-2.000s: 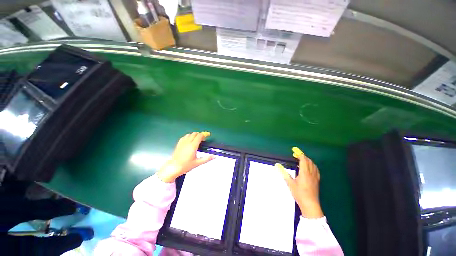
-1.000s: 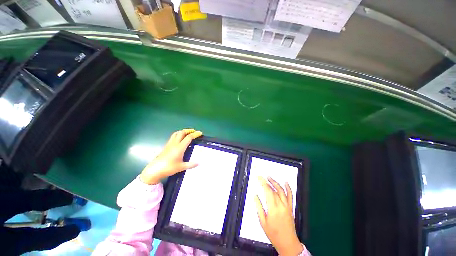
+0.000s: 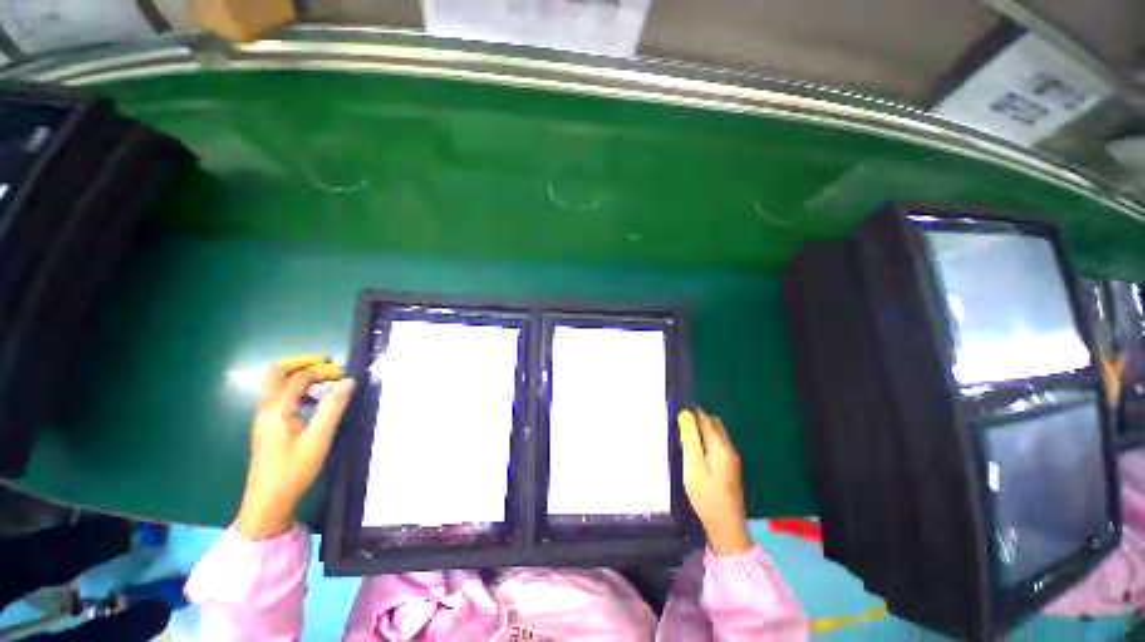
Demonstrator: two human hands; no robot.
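A black two-pocket tray point(image 3: 534, 552) is in front of me at the bench's near edge. It holds two tablets side by side, the left tablet point(image 3: 442, 426) and the right tablet point(image 3: 609, 420), both with white lit screens. My left hand point(image 3: 291, 439) is at the tray's left rim, with yellow cots on its fingertips; its thumb meets the rim. My right hand point(image 3: 713, 483) is at the tray's right rim, fingers along the side and bent, with a yellow cot showing. Both hands hold the tray from its sides. Their undersides are hidden.
A tray stack point(image 3: 879, 414) stands right, with two dark, glare-covered tablets on top. Another black stack point(image 3: 63, 251) is at the left edge. The green bench point(image 3: 502, 163) ends at a grey partition with papers. Another person's pink sleeve point(image 3: 1105, 583) and hand are far right.
My right hand has moved from over the right screen to the tray's right rim. The view has shifted right, and the tray now appears higher and further left.
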